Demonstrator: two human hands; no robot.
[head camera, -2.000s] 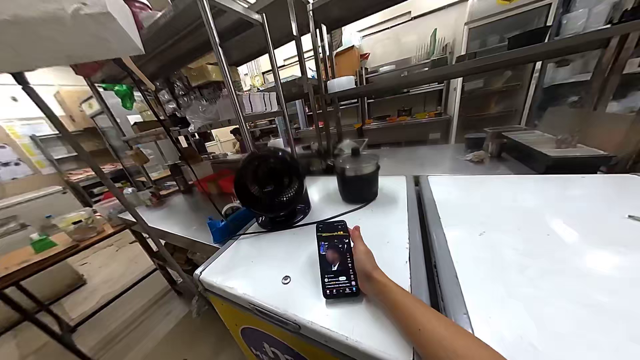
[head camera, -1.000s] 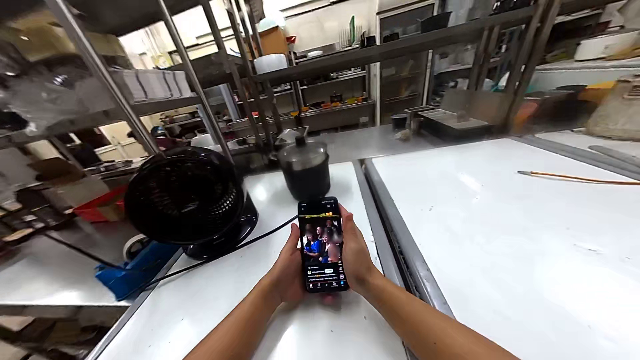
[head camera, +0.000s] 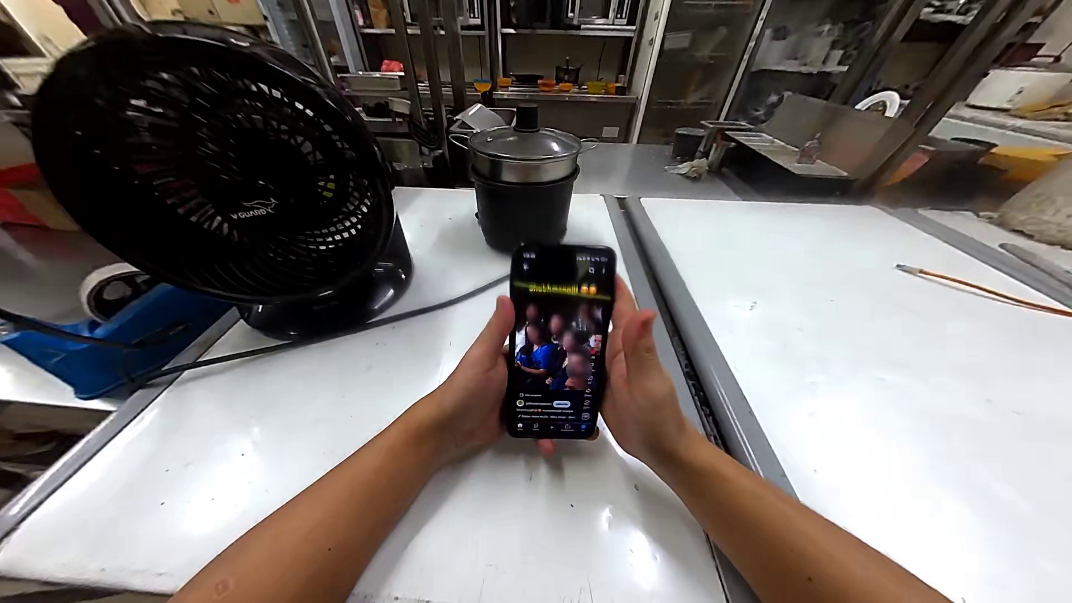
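A black smartphone (head camera: 559, 343) with a lit screen is held upright between my two hands, above the white top of a chest freezer (head camera: 335, 435). Along the phone's left edge my left hand (head camera: 477, 381) grips it, with the thumb on the side. My right hand (head camera: 641, 377) holds the opposite edge, its thumb raised beside the phone. Some fingertips show below the phone; the other fingers are hidden behind it. Just beyond the phone stands a black electric cooker (head camera: 526, 197) with a glass lid. A large black fan (head camera: 226, 176) stands to the left of my hands.
A power cord (head camera: 419, 311) runs across the freezer top from the fan's side. A blue plastic container (head camera: 84, 356) is at the left edge. On the right, a thin orange-brown stick (head camera: 988, 289) lies on the adjoining white lid. A steel counter (head camera: 636, 167) and racks stand behind.
Two seconds back only one hand was seen holding the phone; now both hands hold it. The view has moved closer to the fan and cooker.
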